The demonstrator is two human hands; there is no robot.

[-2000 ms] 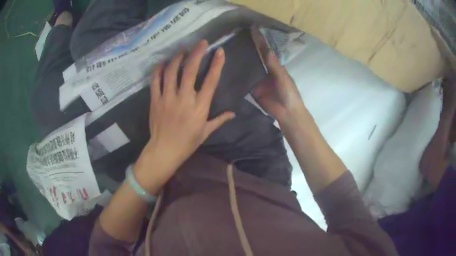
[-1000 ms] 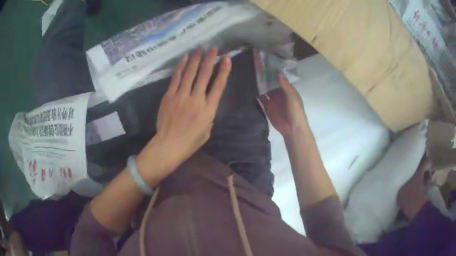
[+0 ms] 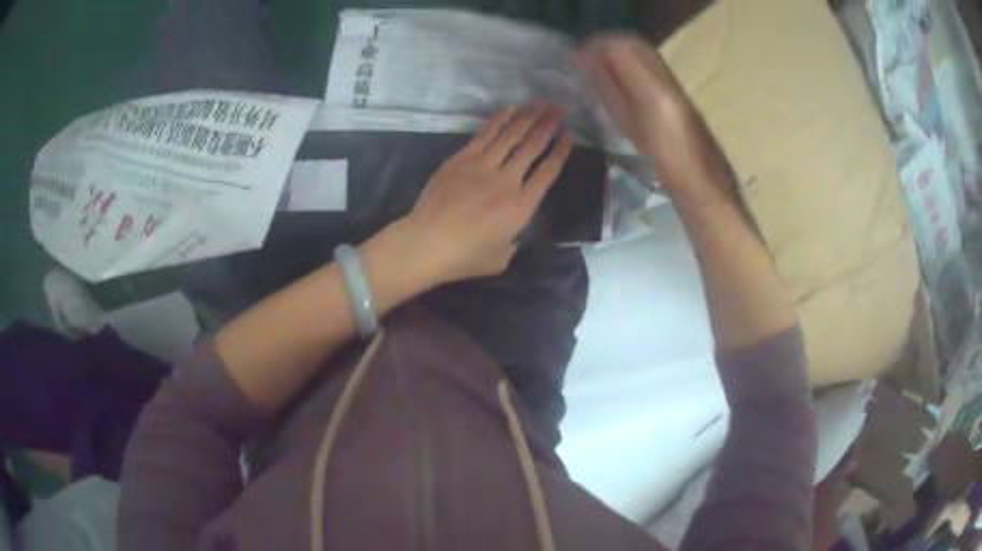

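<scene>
A black strip (image 3: pixel 377 161) lies across my lap with a white label (image 3: pixel 319 185) on its left part. A newspaper sheet (image 3: pixel 442 70) lies along the strip's far edge. Its printed left end (image 3: pixel 172 178) lies over the strip's left end. My left hand (image 3: pixel 479 199) rests flat on the strip, fingers spread, fingertips at the newspaper's edge. My right hand (image 3: pixel 635 92) is blurred at the sheet's right end, fingers closed on the newspaper. The strip's right end shows beside crumpled newspaper.
A tan carton flap (image 3: pixel 808 183) is at the right, with newspaper bundles (image 3: pixel 926 205) beyond it. A smooth white sheet (image 3: pixel 641 344) lies right of my lap. A purple sleeve (image 3: pixel 70 393) of another person shows at the lower left. The floor (image 3: pixel 65 65) is green.
My right hand has moved up from the strip's right end to the newspaper's far edge. My left hand stays on the strip. The view has turned, and the strip lies more level.
</scene>
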